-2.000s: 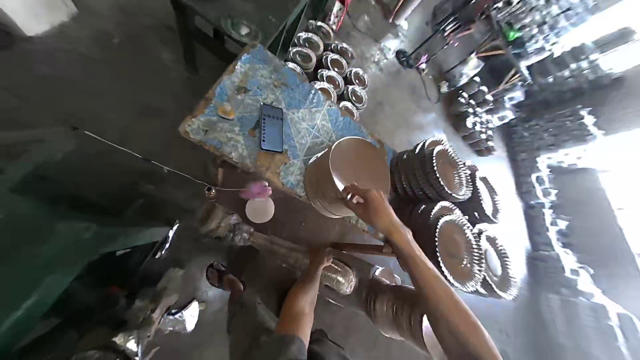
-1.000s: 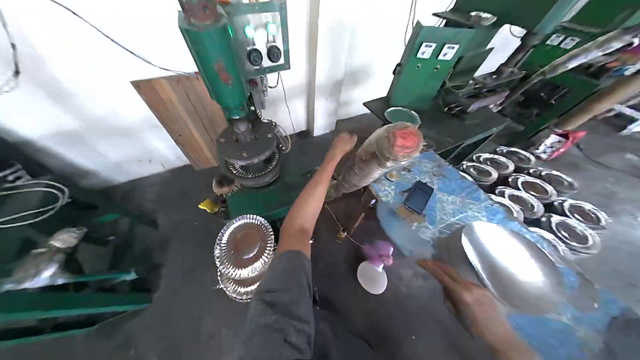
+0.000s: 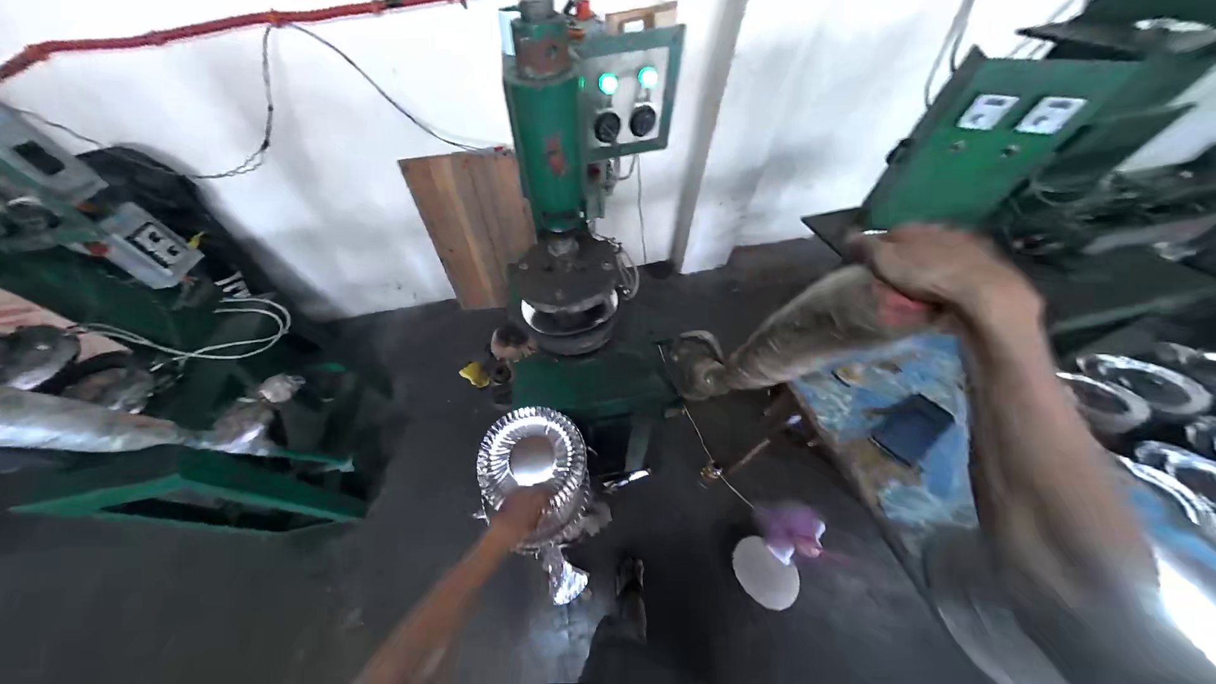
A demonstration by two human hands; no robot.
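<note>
My left hand point(image 3: 521, 516) touches the near edge of a fluted silver foil plate point(image 3: 532, 456) on a stack low in the middle; whether its fingers grip is blurred. At the right, my right hand point(image 3: 936, 271) is closed over the red-topped end of a thick, wrapped lever arm point(image 3: 807, 328). The lever runs to a green press point(image 3: 551, 152), whose round die point(image 3: 568, 299) has a bright ring-shaped gap. Partly behind my right forearm lies a stack of smooth discs point(image 3: 969, 570) at the blue table's near end.
A dark phone point(image 3: 912, 429) lies on the worn blue table point(image 3: 926, 499). More formed plates point(image 3: 1145, 385) stand at the right. A pink-purple thing point(image 3: 793, 530) and a pale disc point(image 3: 766, 573) are near the floor. Another green machine frame point(image 3: 180, 484) stands at the left.
The view has swung strongly toward the press. My left hand has moved from near the lever to the plate stack; my right hand has gone from beside the smooth disc to the lever's end.
</note>
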